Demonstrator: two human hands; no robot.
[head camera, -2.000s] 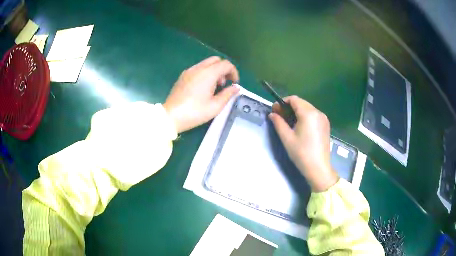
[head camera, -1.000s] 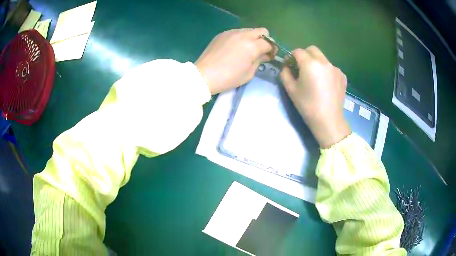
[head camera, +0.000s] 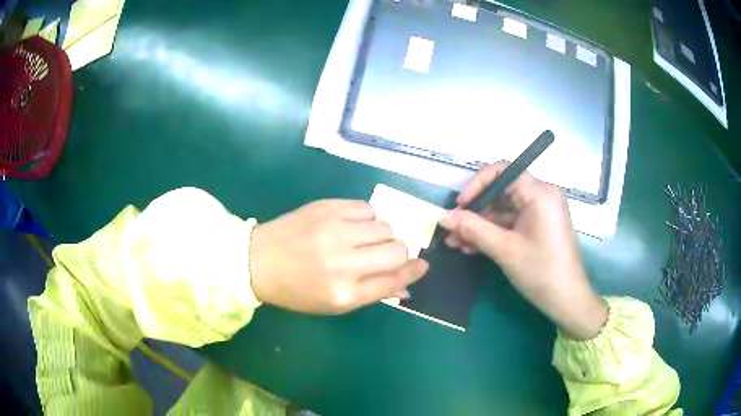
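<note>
The adhesive sheet, part white and part black, lies on the green surface in front of me. My left hand rests over its left part, fingers bent; whether they pinch anything is hidden. My right hand holds the slim black tweezers like a pen, slanted, tip down at the border of the white and black parts. The tip is partly hidden by my fingers. The tablet back cover lies beyond on its white protective sheet, with small white pads inside and no hand on it.
A red fan stands at the left, with cream liner sheets at the upper left. A pile of thin dark slivers lies at the right. Another cover on a white sheet is at the upper right, cut off by the frame edge.
Both hands have moved from the cover's top edge down to the adhesive sheet. The tweezers came along in my right hand. The view has shifted, and the cover now shows uncovered.
</note>
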